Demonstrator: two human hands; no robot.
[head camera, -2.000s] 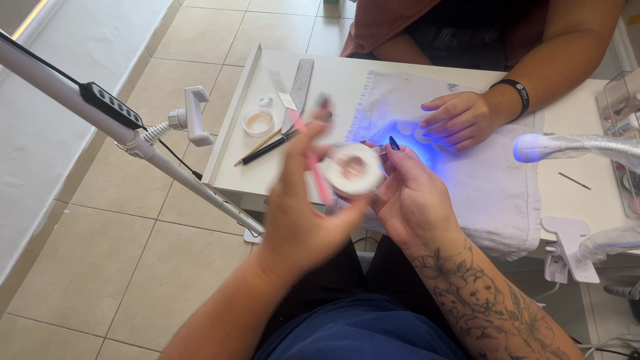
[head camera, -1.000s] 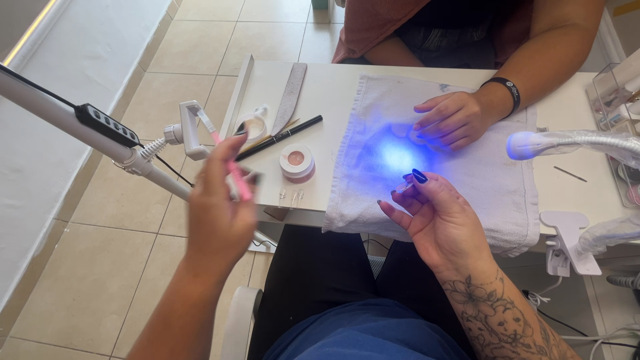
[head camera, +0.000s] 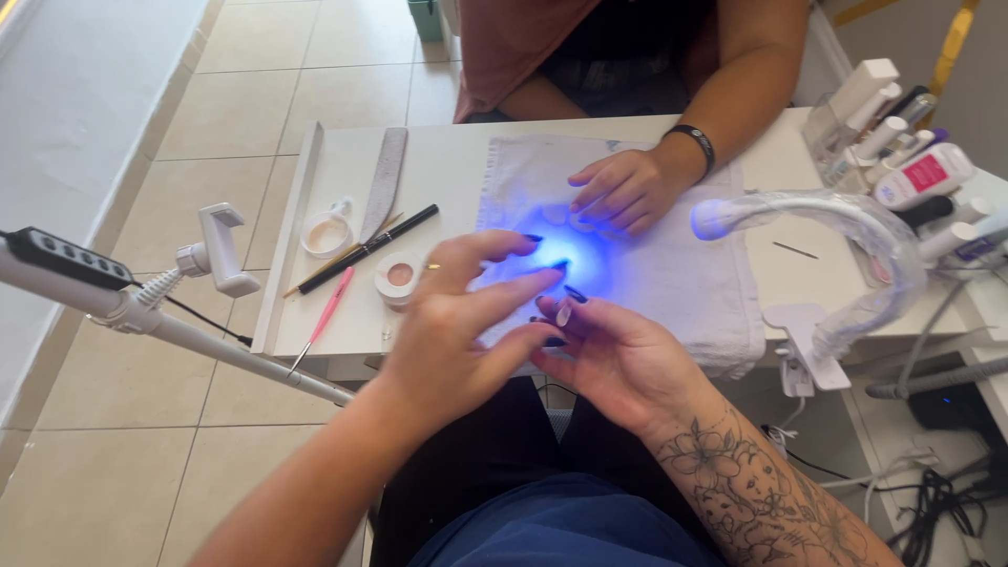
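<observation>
My right hand (head camera: 622, 342), its forearm tattooed, pinches a small clear nail tip (head camera: 564, 316) between thumb and fingers above the towel's near edge. My left hand (head camera: 465, 315) hovers beside it with fingers spread and nothing visible between them. Blue light from the gooseneck UV lamp (head camera: 711, 220) falls on the white towel (head camera: 677, 291) behind both hands. Left of my left hand, an open jar of pinkish product (head camera: 399, 279) stands on the table. A pink-handled brush (head camera: 331, 305) lies with its tip over the near edge.
Another person's hand (head camera: 622, 189) rests on the towel. A nail file (head camera: 385, 183), a black pen-like brush (head camera: 368, 250) and a small round container (head camera: 327, 235) lie at left. Bottles (head camera: 921, 175) crowd the right side, a thin metal stick (head camera: 795, 250) nearer. A lamp pole (head camera: 205, 344) crosses at left.
The pink brush, in my left hand one second ago, now lies on the table. My left hand has moved right, close to my right hand. The jar was in my left hand two seconds ago.
</observation>
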